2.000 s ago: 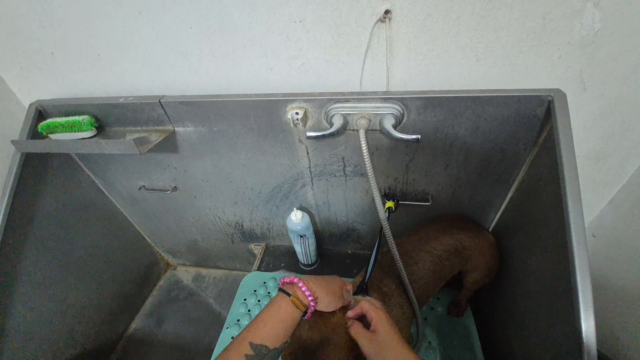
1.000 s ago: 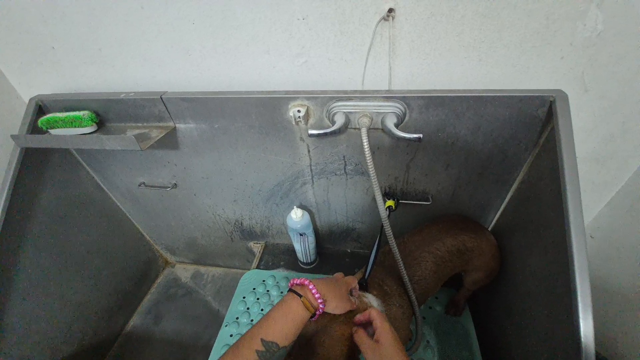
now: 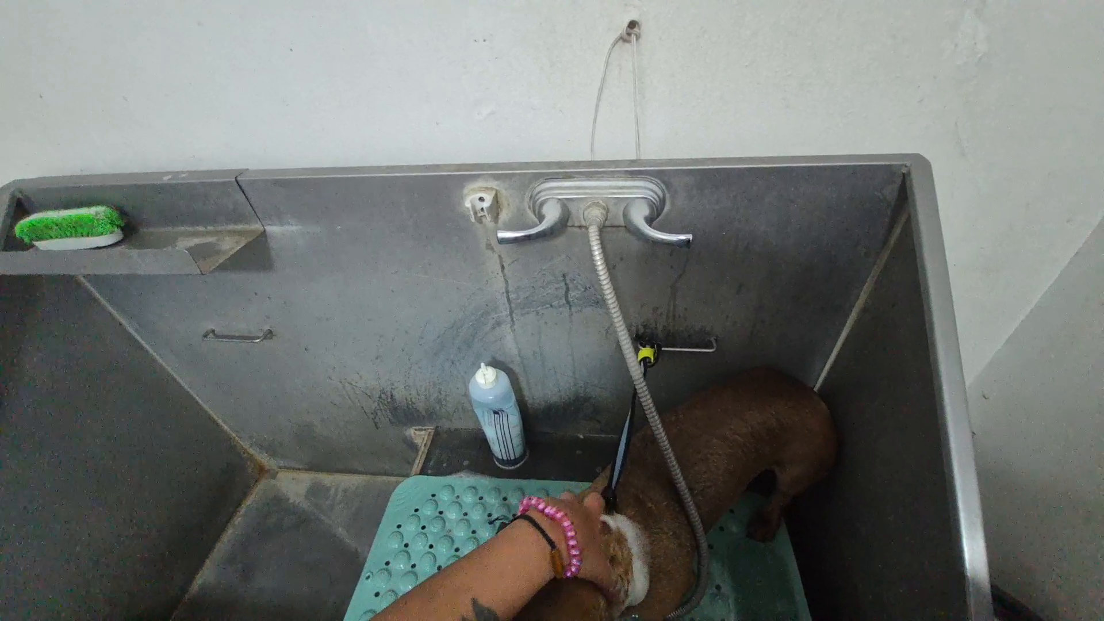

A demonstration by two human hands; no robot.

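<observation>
A wet brown dog (image 3: 733, 431) stands on a green bumpy rubber mat (image 3: 431, 526) in a steel wash tub. White lather (image 3: 636, 552) lies in a band on its neck and shoulders. My left hand (image 3: 591, 539), with pink beads and a dark band at the wrist, rests on the dog's neck beside the lather; its fingers are partly hidden. My right hand is out of the frame. A dark leash (image 3: 623, 444) runs from the neck area up to a steel bar on the back wall. The metal shower hose (image 3: 638, 371) hangs across the dog.
A pale blue bottle (image 3: 498, 418) stands behind the mat. On the back wall are a mixer tap with two levers (image 3: 597, 200) and a small handle (image 3: 238, 336). A green-bristled brush (image 3: 71, 228) lies on the left shelf (image 3: 164, 259). The tub's right rim (image 3: 949, 388) borders the dog's side.
My right hand, at the dog's neck in both earlier frames, has gone out of view. White lather shows more plainly on the neck. My left hand remains at the neck.
</observation>
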